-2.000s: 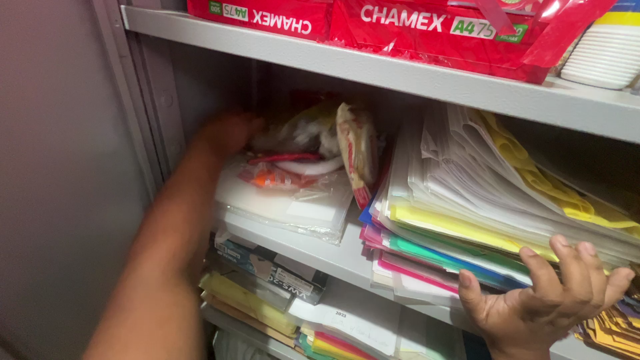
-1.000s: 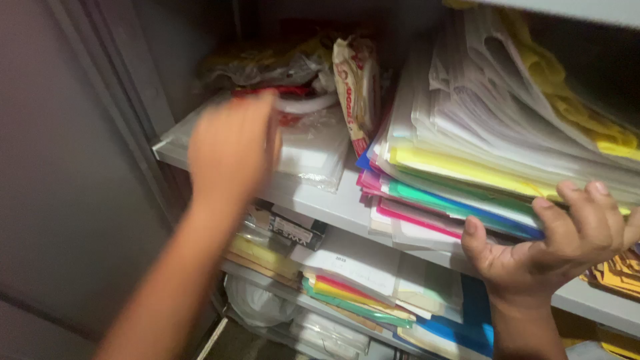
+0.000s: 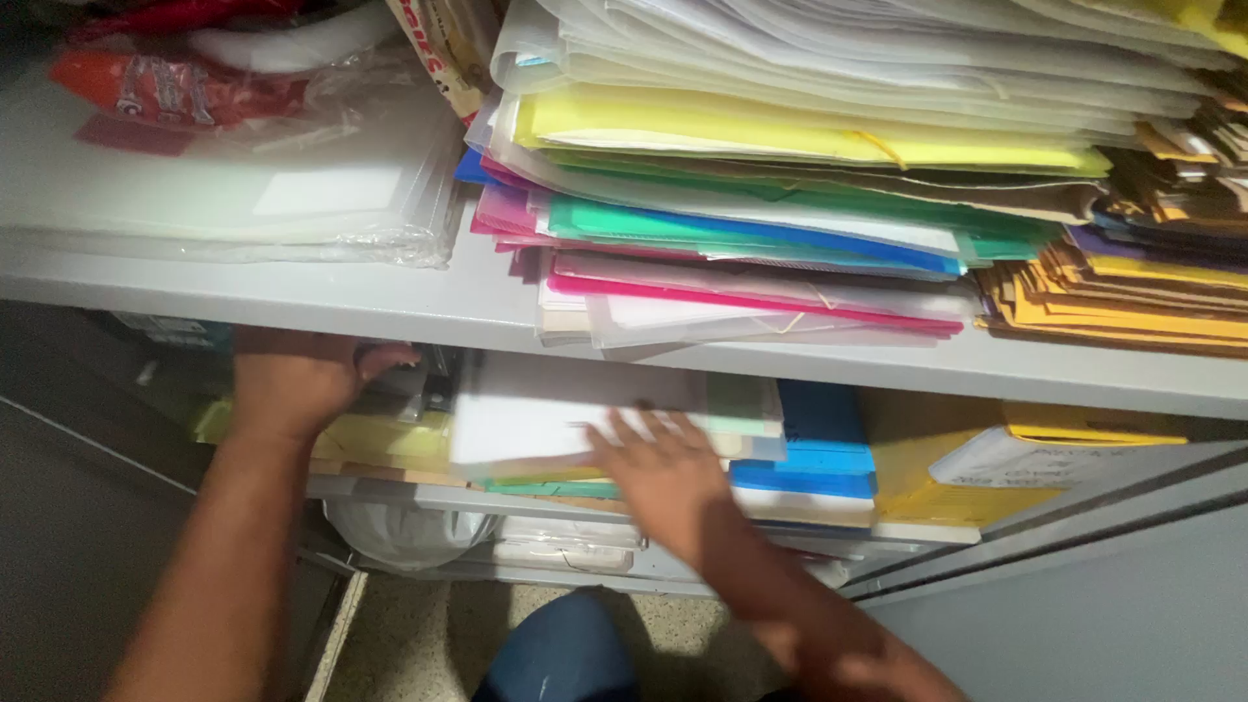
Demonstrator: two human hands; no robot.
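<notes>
My left hand [image 3: 302,380] reaches into the lower shelf, by a dark box [image 3: 400,385] partly hidden behind it; its fingertips are mostly out of sight, so its grip is unclear. My right hand [image 3: 663,468] lies with spread fingers on a white paper stack [image 3: 556,409] on that same shelf. Yellow folders [image 3: 380,439] lie beneath the box. Blue folders [image 3: 814,439] sit right of the papers, beside a yellow file box [image 3: 936,458] that bears writing.
On the shelf above [image 3: 468,312] lie plastic-wrapped clear sleeves [image 3: 322,205], a red plastic packet [image 3: 175,88], a tall stack of coloured folders [image 3: 760,224] and brown envelopes [image 3: 1111,292]. Below is a white plastic bag [image 3: 409,531]. Metal cabinet doors [image 3: 1121,595] flank both sides.
Both hands have gone down from the upper shelf to the lower one; the right hand has left the folder stack's edge. The view has tilted down and moved closer.
</notes>
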